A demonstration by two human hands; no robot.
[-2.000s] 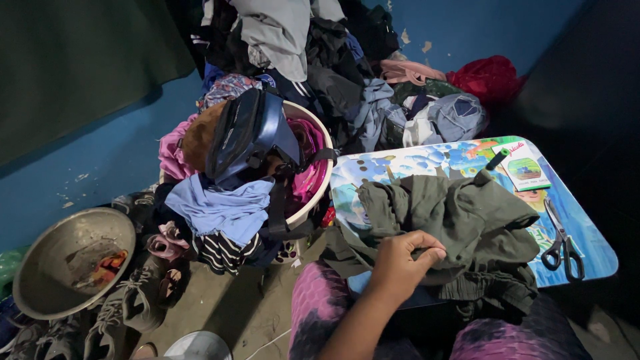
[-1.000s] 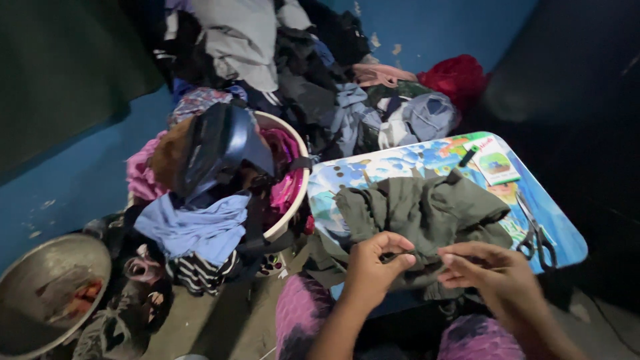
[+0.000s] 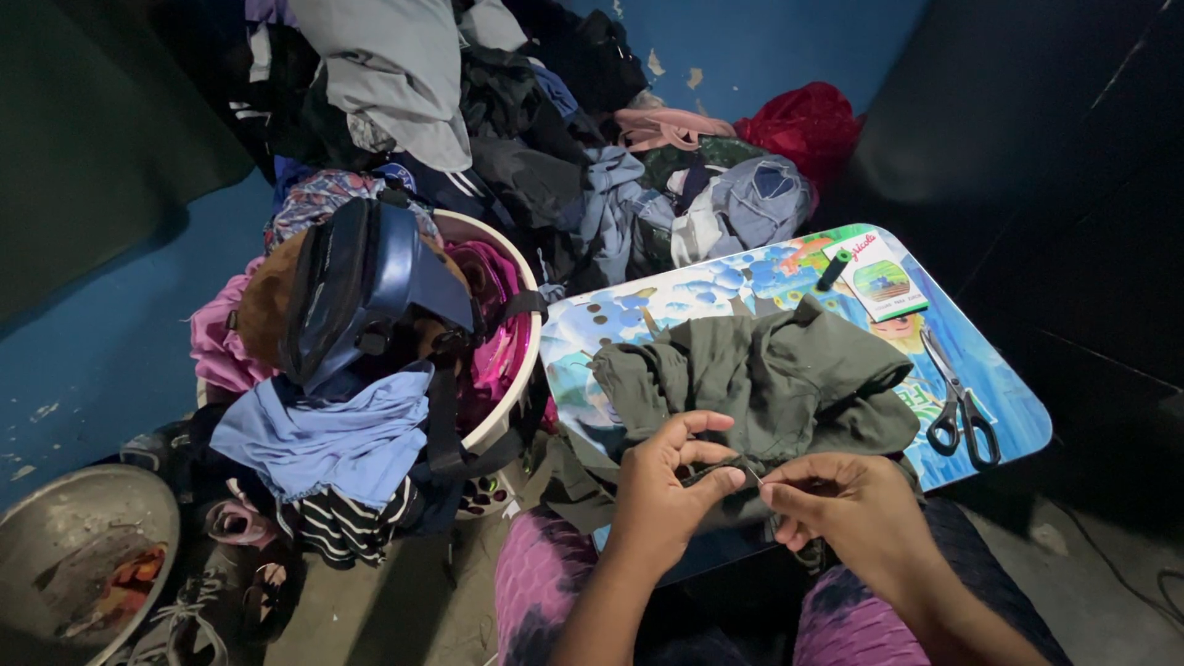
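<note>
An olive-green cloth garment (image 3: 768, 379) lies bunched on a small printed table (image 3: 1008, 398) over my lap. My left hand (image 3: 680, 481) pinches an edge of this fabric between thumb and fingers. Close beside it on the right, my right hand (image 3: 832, 504) holds a thin sewing needle (image 3: 756, 476) at the fabric edge. Black-handled scissors (image 3: 962, 402) lie partly spread on the table's right side. A spool of dark thread (image 3: 834, 270) stands near the far edge, touching or beside a printed packet (image 3: 877, 277). Any thread on the needle is too fine to make out.
Left of the table stands a white basket (image 3: 523, 370) heaped with clothes and a dark blue bag (image 3: 370, 287). A clothes pile (image 3: 518, 120) rises against the blue wall. At lower left are a metal basin (image 3: 148, 499) and shoes (image 3: 199, 592) on the floor.
Two seconds ago only my left hand showed, over the garment. My right hand has come in from the right and now meets the left at the fabric edge.
</note>
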